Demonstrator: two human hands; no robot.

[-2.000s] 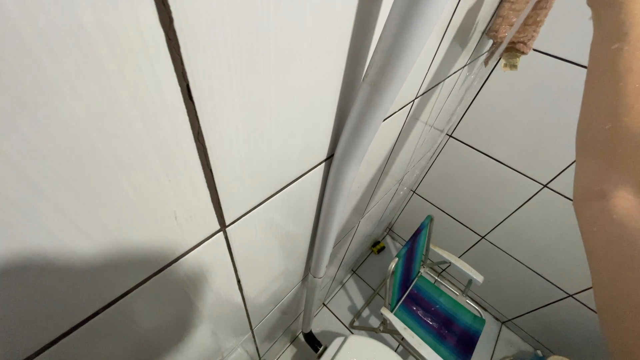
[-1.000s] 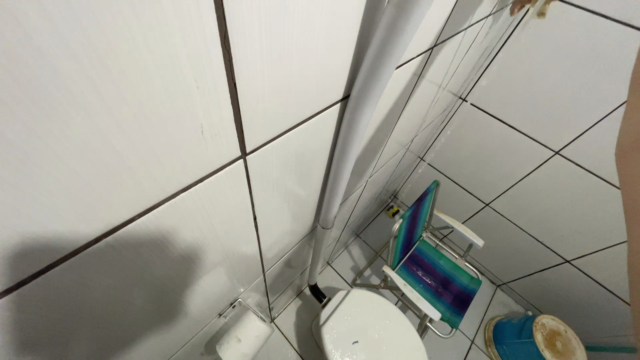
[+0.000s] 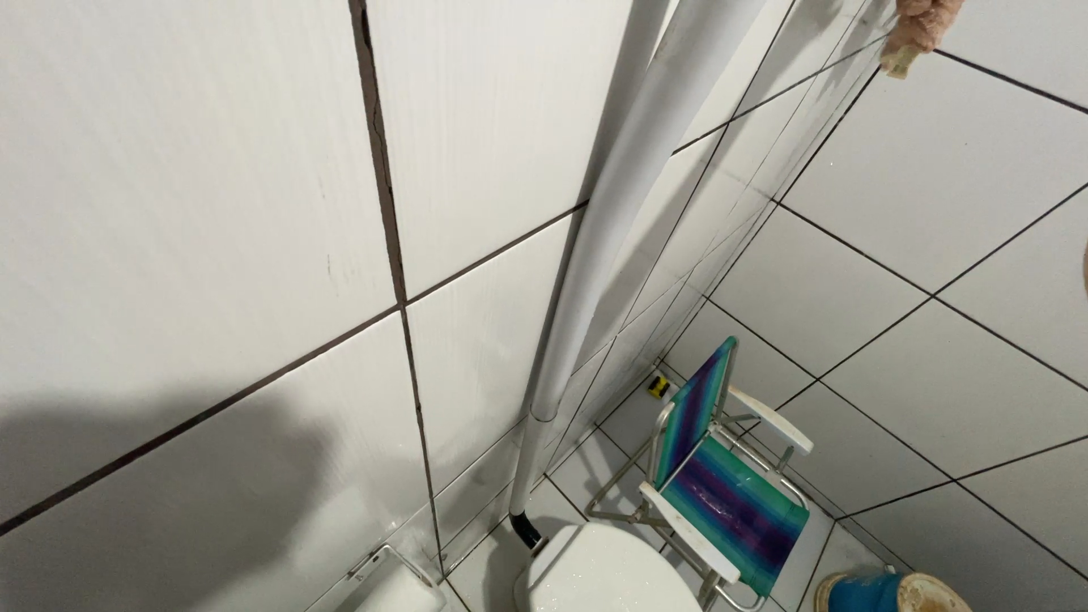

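Observation:
Neither my left hand nor my right hand shows. A sliver of skin, likely an arm (image 3: 1086, 265), is at the right edge. At the top right, a pinkish, rough-textured cloth-like thing (image 3: 928, 19) hangs into view by the corner of the tiled walls, with a small pale yellowish piece (image 3: 898, 62) at its lower end. What holds it is outside the frame. A thick white plastic pipe (image 3: 629, 187) runs down the white wall tiles (image 3: 484, 127), whose dark joints are uneven and cracked in places. Its lower end meets a black elbow (image 3: 524, 529) behind the toilet.
A white toilet lid (image 3: 608, 574) is at the bottom, beside a folding chair with blue, green and purple striped fabric (image 3: 735, 510). A small yellow and black object (image 3: 659, 387) lies behind the chair. A blue bucket (image 3: 863, 592) and a paper roll on its holder (image 3: 399, 592) are low down.
The forearm at the right has nearly left the frame. The pinkish thing, largely out of view one second ago, shows again at the top right.

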